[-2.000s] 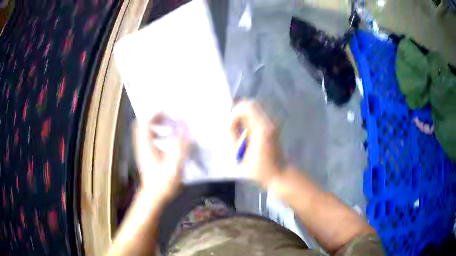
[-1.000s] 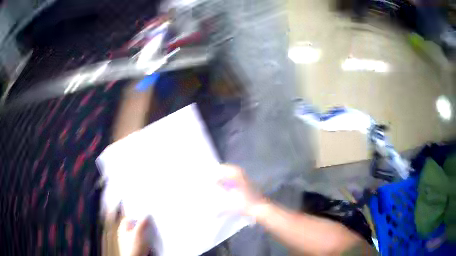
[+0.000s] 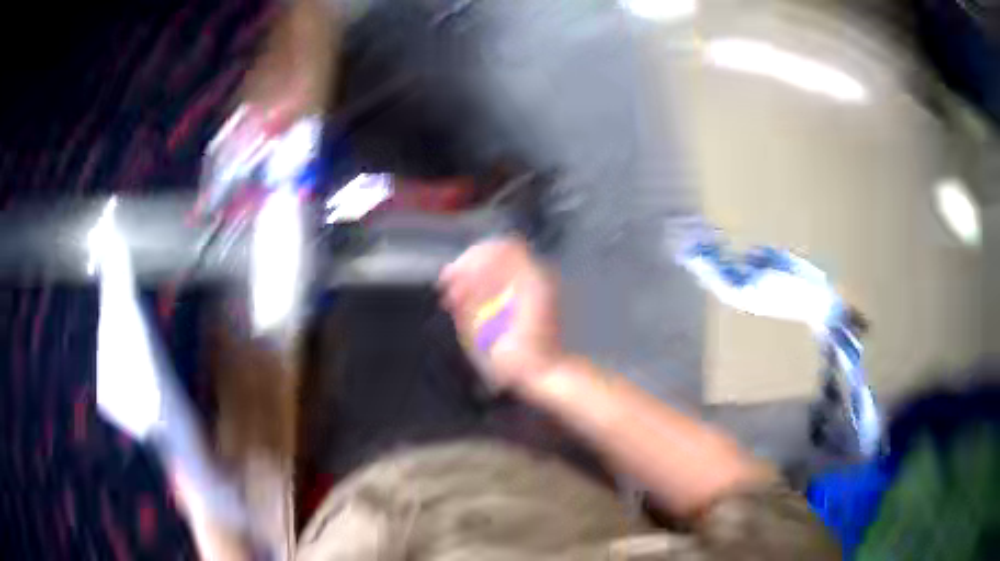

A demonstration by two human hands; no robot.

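Observation:
The picture is strongly blurred. A white paper sheet (image 3: pixel 126 351) is at the left over the dark, red-flecked printed fabric (image 3: pixel 49 438), seen narrow and tilted. My left hand (image 3: pixel 208 531) is at the bottom left, partly cut off, at the lower end of the sheet and holding it. My right hand (image 3: pixel 504 312) is closed in the middle, beyond the table's near side. A small purple and yellow streak shows in it, which looks like the pen (image 3: pixel 496 323); its shape is smeared.
A silvery rail (image 3: pixel 384 258) crosses the table edge, with a red, white and blue unit (image 3: pixel 269 164) on it. The brown table edge (image 3: pixel 258 405) runs up the picture. Blue-white scraps (image 3: pixel 768 279) lie on the floor; a blue crate (image 3: pixel 839 493) with green cloth (image 3: pixel 932 504) is bottom right.
The paper has swung left, away from my right hand, which has let go of it. The view has turned, so the rail and its unit now appear lower and closer.

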